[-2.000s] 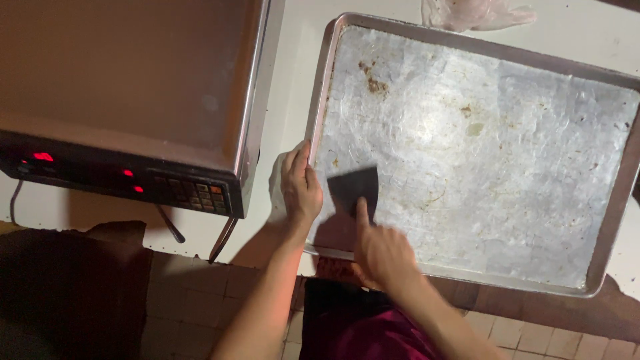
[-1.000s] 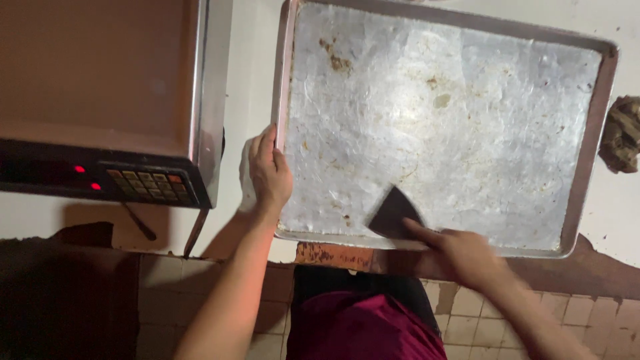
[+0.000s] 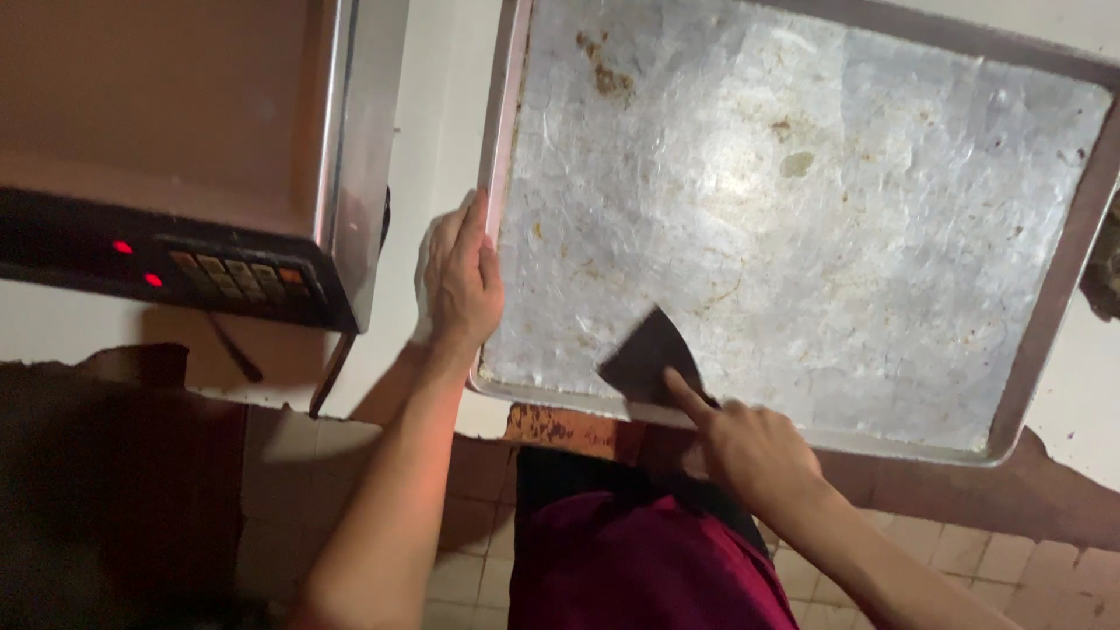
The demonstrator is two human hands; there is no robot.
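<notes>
A large metal baking sheet [image 3: 875,289] with a raised rim lies on the table, its surface scuffed and marked with brown residue. My left hand [image 3: 465,280] rests against the outside of its left rim, fingers pointing away from me. In my right hand [image 3: 757,446] is a scraper with a dark, wide blade [image 3: 652,363], held over the near part of the sheet, left of its middle. My index finger lies along the blade's base. The scraper's handle is mostly hidden in the hand.
At the left stands a digital scale [image 3: 354,175] with a keypad and red lights. A dark cable [image 3: 234,348] hangs beneath it. The white tabletop [image 3: 429,114] has a chipped near edge. A brownish crumpled thing [image 3: 1104,262] lies beyond the sheet's right rim.
The scraper has moved from beside the left rim to farther right, then partly back left, its blade turning. My left hand stays at the left rim.
</notes>
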